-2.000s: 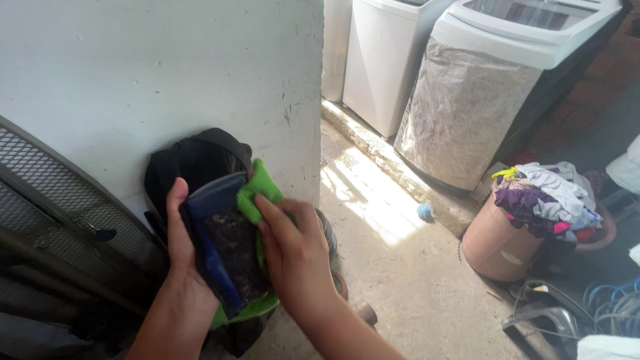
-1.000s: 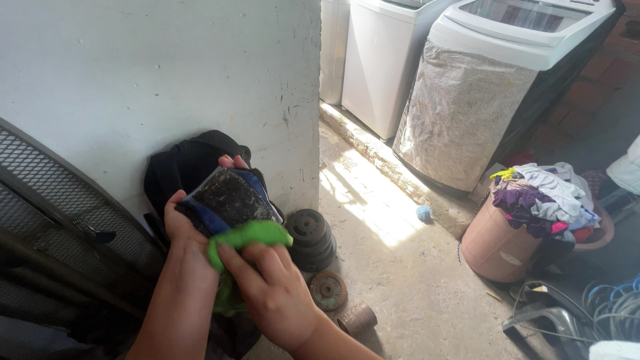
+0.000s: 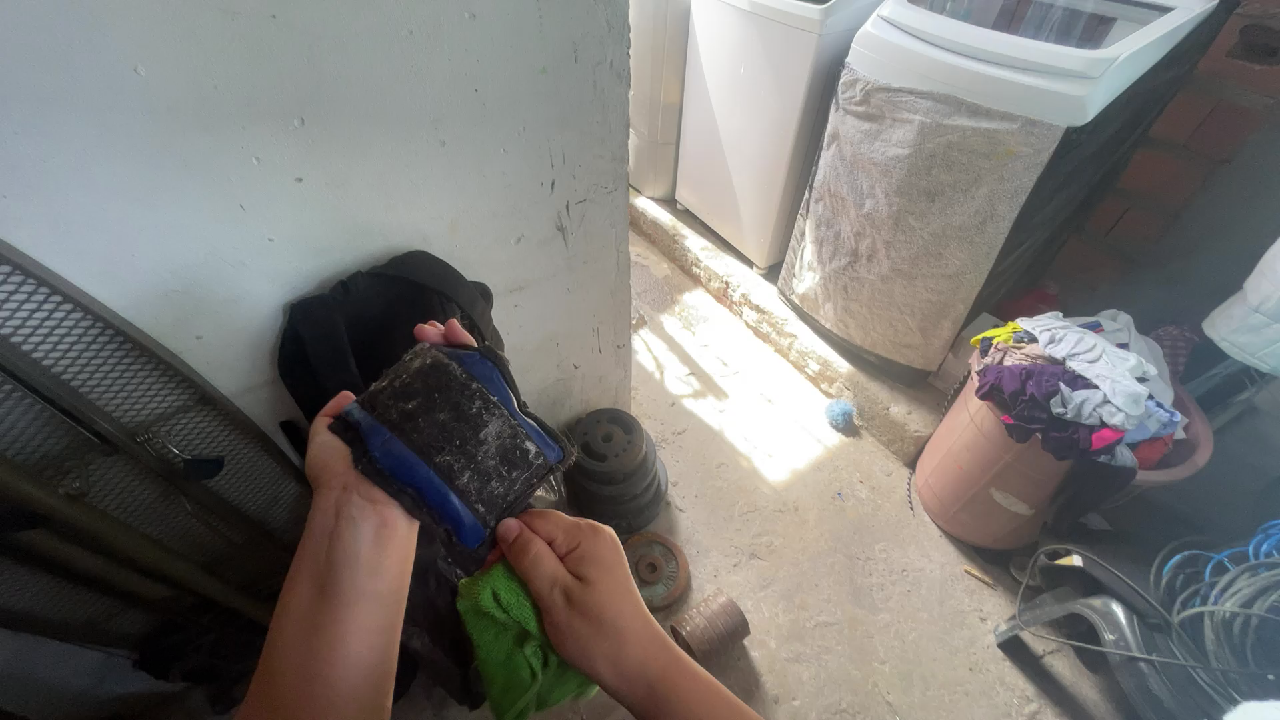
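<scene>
A flat black and blue pad-like item (image 3: pixel 455 430), its fuzzy dark panel flecked with pale lint, is tilted between my hands at lower centre-left. My left hand (image 3: pixel 340 450) holds it from the left and from beneath, with fingertips showing over its top edge. At its lower corner, my right hand (image 3: pixel 570 580) pinches the edge between thumb and fingers and also holds a green cloth (image 3: pixel 515 640) that hangs below. Most of my left fingers are hidden behind the item. A black bag (image 3: pixel 385 290) rests against the wall behind it.
Stacked weight plates (image 3: pixel 615 470), a loose plate (image 3: pixel 655 570) and a rusty cylinder (image 3: pixel 710 625) stand right of my hands. Metal mesh (image 3: pixel 60 330) is at left. Washing machines (image 3: pixel 960 150) stand beyond a ledge (image 3: pixel 740 280). A clothes-filled bucket (image 3: pixel 990 470) and coiled cables (image 3: pixel 1220 600) are at right.
The green cloth was on the item's surface and now hangs below it in my right hand. The item has turned, showing its fuzzy panel more fully.
</scene>
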